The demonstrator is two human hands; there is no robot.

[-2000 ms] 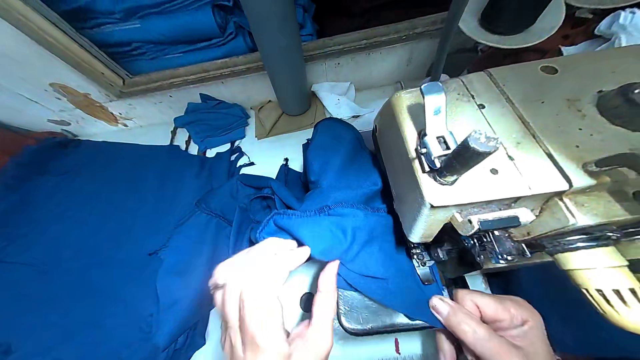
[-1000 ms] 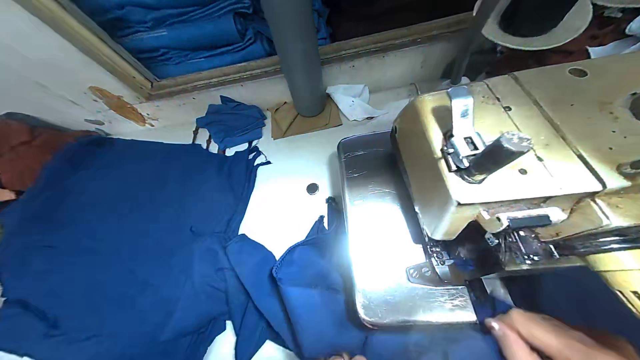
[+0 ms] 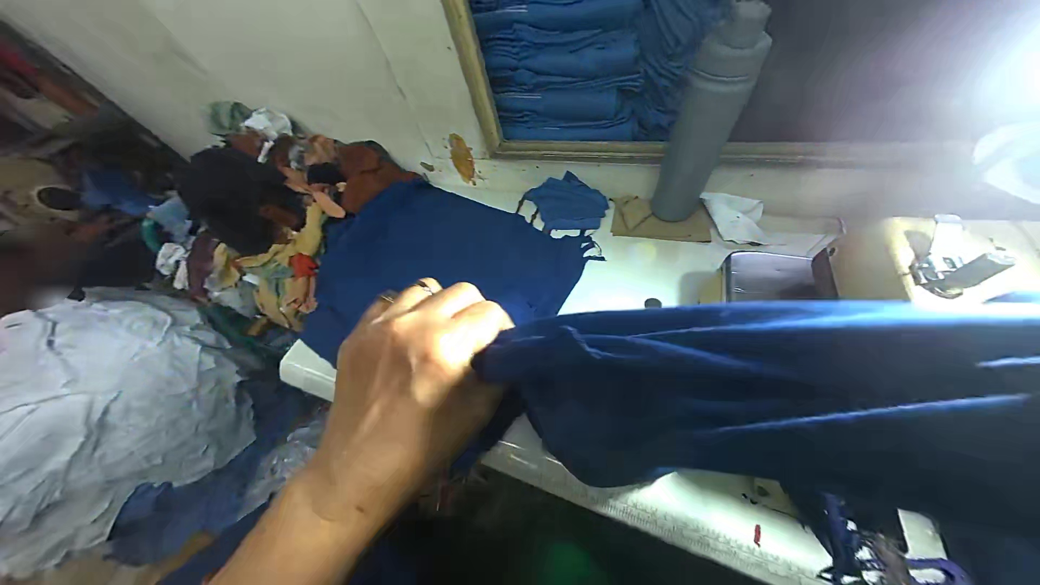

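Observation:
My left hand (image 3: 414, 366) grips one end of a blue fabric piece (image 3: 731, 382), which stretches taut to the right across the view, above the white sewing table (image 3: 634, 276). The cloth's far end runs out of frame, and my right hand is not visible. Behind the cloth, at the right, part of the sewing machine (image 3: 942, 260) shows, with its metal plate (image 3: 768, 276) beside it. Another blue fabric piece (image 3: 439, 236) lies flat on the table behind my left hand. A small blue scrap (image 3: 567, 201) rests near the wall.
Folded blue cloth (image 3: 569, 73) is stacked in a framed opening behind a grey post (image 3: 707, 122). Mixed fabric scraps (image 3: 276, 244) are heaped at the left, near a pale cloth pile (image 3: 114, 414). Scissors (image 3: 918, 565) with purple handles lie low right, partly hidden.
The blue fabric that was at the machine's presser foot is now raised and stretched in front of it. My right hand has left the view, which has swung left.

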